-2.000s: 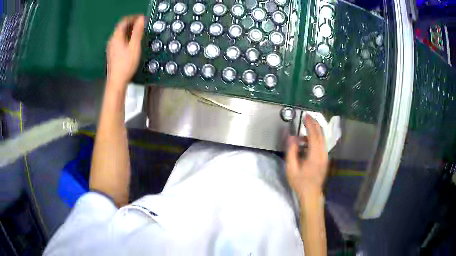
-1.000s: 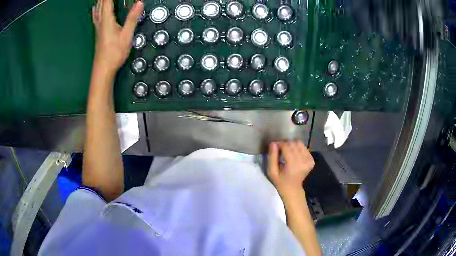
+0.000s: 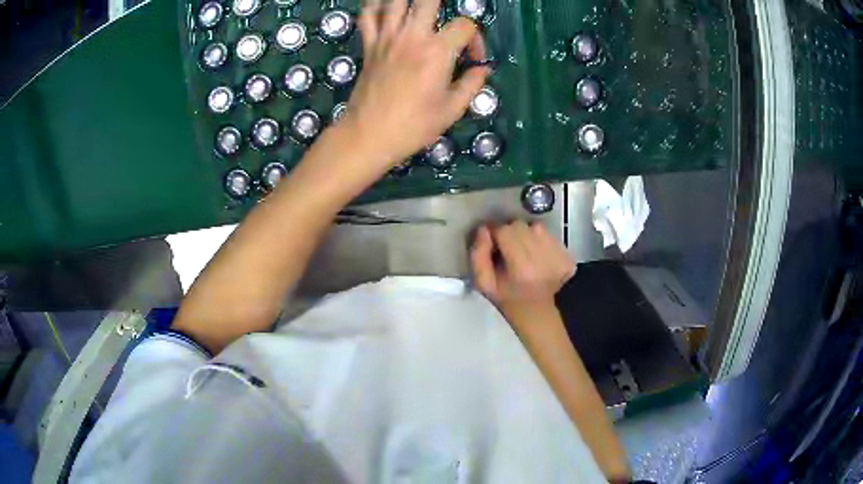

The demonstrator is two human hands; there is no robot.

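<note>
A clear blister tray (image 3: 519, 113) with rows of round parts (image 3: 290, 36) lies on the green conveyor belt. My left hand (image 3: 416, 80) is over the tray's right half, its thumb and a finger around a dark spot; whether it grips a part is unclear. My forearm hides some parts at the lower middle. My right hand (image 3: 522, 265) is curled closed in front of the steel ledge, with nothing seen in it. A loose round part (image 3: 537, 198) sits on the ledge above it. Tweezers (image 3: 383, 219) lie on the ledge, partly behind my left forearm.
A second tray (image 3: 662, 104) on the right shows a few parts in its left column. A crumpled white wipe (image 3: 622, 212) and a white paper sheet (image 3: 201, 255) lie on the ledge. A long pale bar (image 3: 778, 180) crosses the belt at right. A dark box (image 3: 620, 331) is below the ledge.
My left hand has moved right, from the tray's left edge to over its parts. My right hand stays curled near the ledge. The whole view has shifted and tilted.
</note>
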